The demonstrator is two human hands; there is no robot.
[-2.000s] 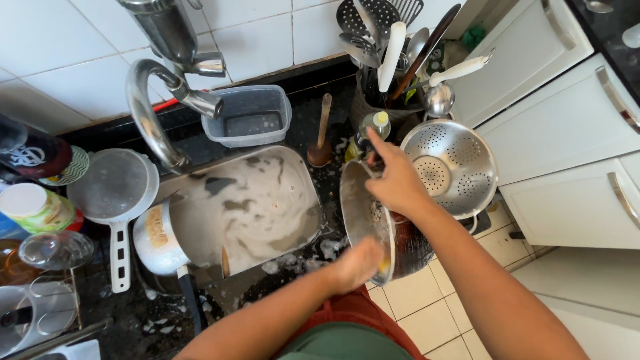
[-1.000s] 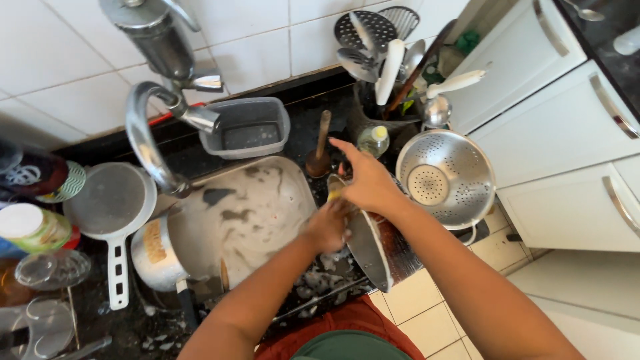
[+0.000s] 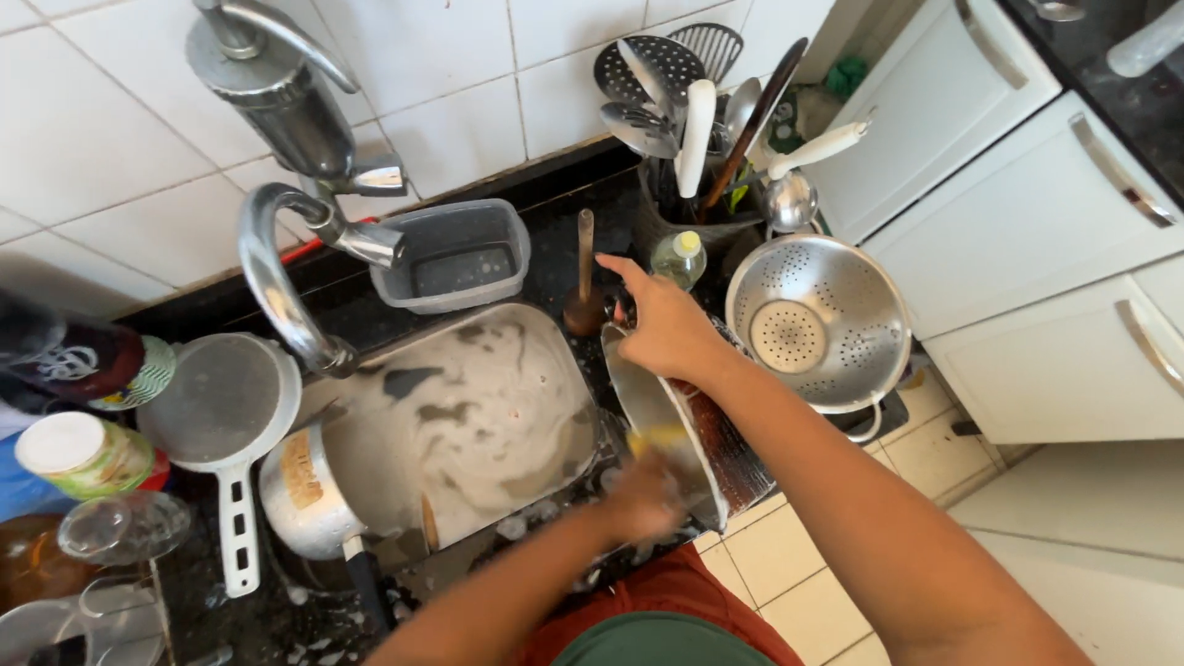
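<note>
A tilted metal pan point(image 3: 652, 393) with a dark reddish-brown outside stands at the right edge of the sink. My right hand point(image 3: 671, 319) grips its upper rim, index finger stretched out toward a brown-handled tool point(image 3: 585, 277). Blurred by motion, my left hand point(image 3: 643, 495) is at the pan's lower inside, holding a yellow sponge or cloth point(image 3: 661, 439) against it. Left of the pan, the sink basin point(image 3: 564, 361) holds cloudy, soapy water. A small saucepan point(image 3: 305, 490) with a black handle leans in the basin's left side.
A steel colander point(image 3: 869, 305) sits at the right, below a utensil holder point(image 3: 661, 213). A yellow-capped bottle point(image 3: 680, 259) stands beside my right hand. Behind the sink are a plastic tub point(image 3: 453, 296) and the faucet point(image 3: 264, 268). A white-handled strainer point(image 3: 222, 407) and jars lie left.
Since one second ago, my left hand has moved down along the pan's inside with the yellow sponge or cloth. My right hand stays at the upper rim.
</note>
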